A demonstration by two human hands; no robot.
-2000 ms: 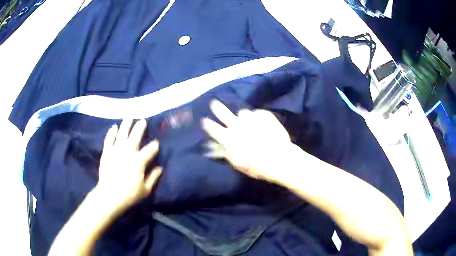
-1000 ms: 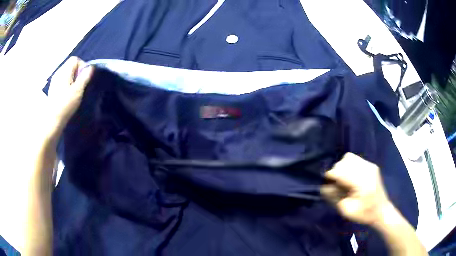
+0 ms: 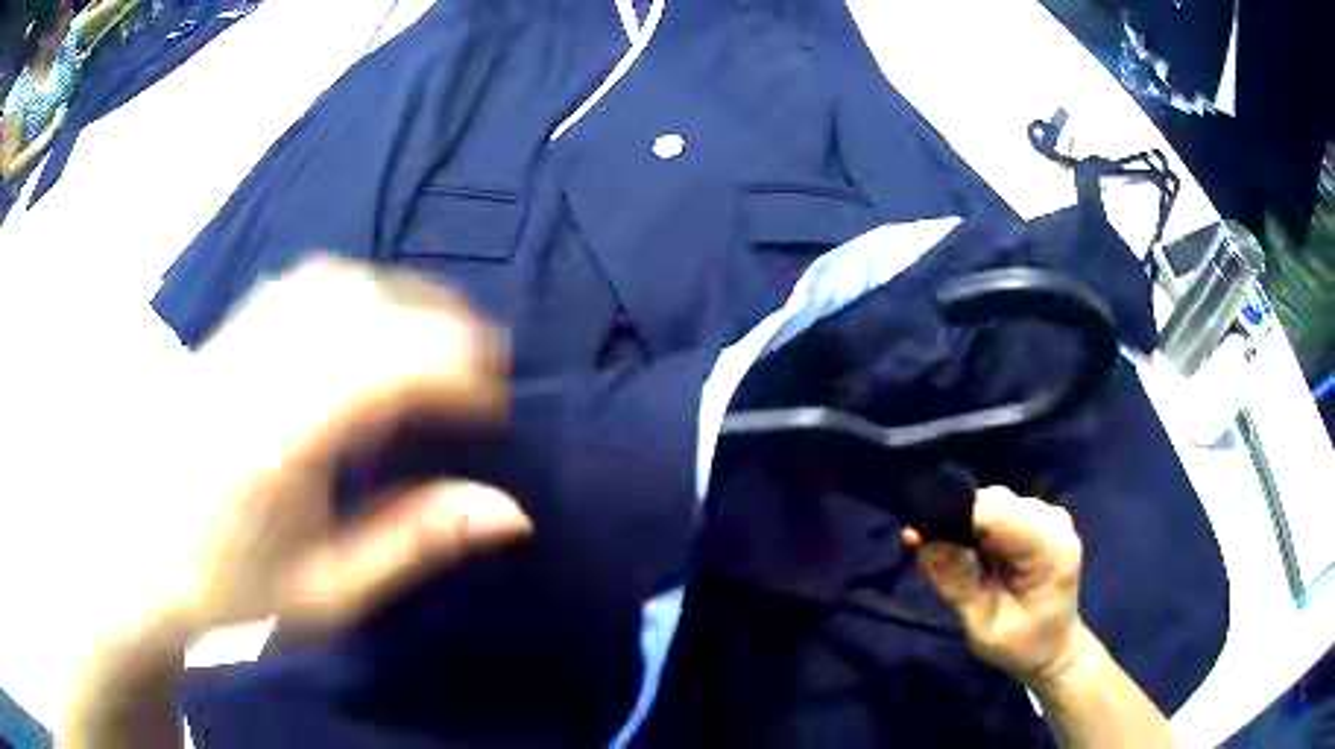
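The navy jacket (image 3: 630, 505) lies in front of me, its white edge trim (image 3: 820, 290) curving down the middle. A black hanger (image 3: 879, 435) lies over the right part of the jacket, its curved hook at the right. My right hand (image 3: 1018, 578) is closed on a dark part just below the hook, seemingly the hanger; its fingers hide the grip. My left hand (image 3: 359, 454) is large and blurred over the jacket's left part, fingers curved; whether it holds cloth is unclear. A white button (image 3: 668, 145) and two pocket flaps (image 3: 466, 224) show above.
The white table (image 3: 88, 424) shows on both sides. At the right are a metal flask (image 3: 1212, 300), a black cord (image 3: 1135, 168) and a thin ruler-like strip (image 3: 1271, 505). A person's arm and patterned sleeve (image 3: 41, 100) show at the top left corner.
The hanger's hook now shows clearly at the right. The white trim has swung from lying across to running downward, uncovering the jacket front. My left hand has come inward, nearer the camera. The brand label is hidden.
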